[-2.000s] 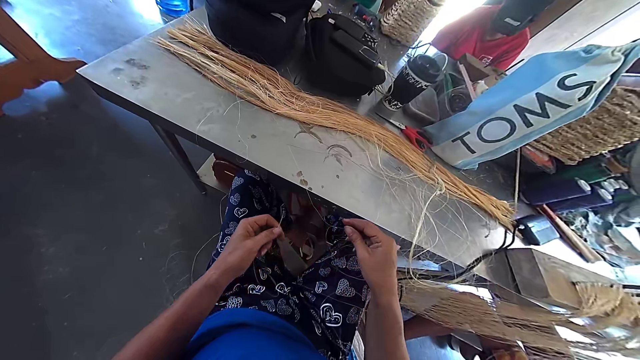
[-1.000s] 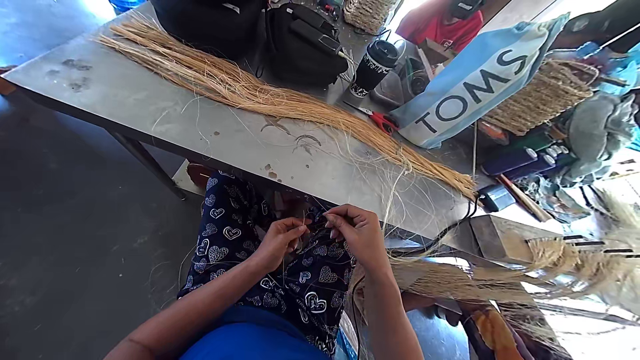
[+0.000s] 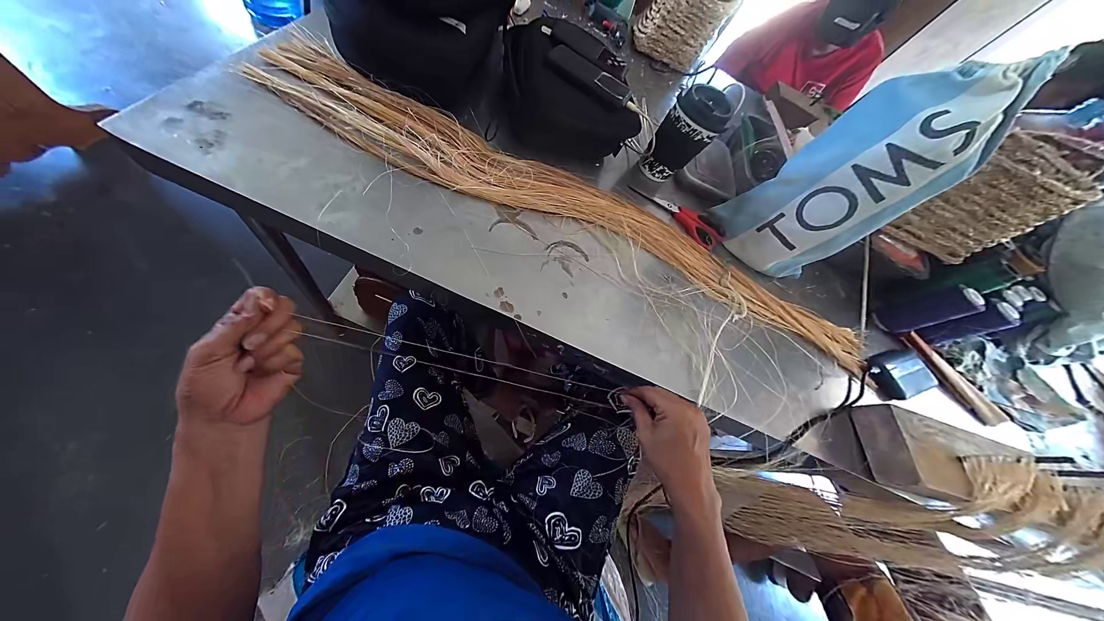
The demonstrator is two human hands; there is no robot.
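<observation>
Thin pale fiber strands point(image 3: 466, 366) stretch across above my lap between my two hands. My left hand point(image 3: 246, 358), raised at the left beyond the table's edge, is closed on one end of them. At the front edge of the table, my right hand point(image 3: 668, 427) pinches the other end between thumb and fingers. A long bundle of straw-colored plant fibers point(image 3: 517, 181) lies diagonally along the grey table point(image 3: 414, 228). Several loose fibers trail from its right part. Red-handled scissors point(image 3: 697, 226) rest just behind the bundle.
Black bags point(image 3: 569, 95), a lidded cup point(image 3: 686, 129) and a light blue cloth bag point(image 3: 888, 164) stand behind the bundle. Woven baskets point(image 3: 992, 194) and thread spools point(image 3: 931, 310) are at the right. Fibers hang beside a wooden block point(image 3: 914, 448). A person in a red shirt point(image 3: 811, 56) is beyond the table.
My hands were close together above my lap one second ago. My left hand has moved far out to the left, and the strands now span the gap between both hands.
</observation>
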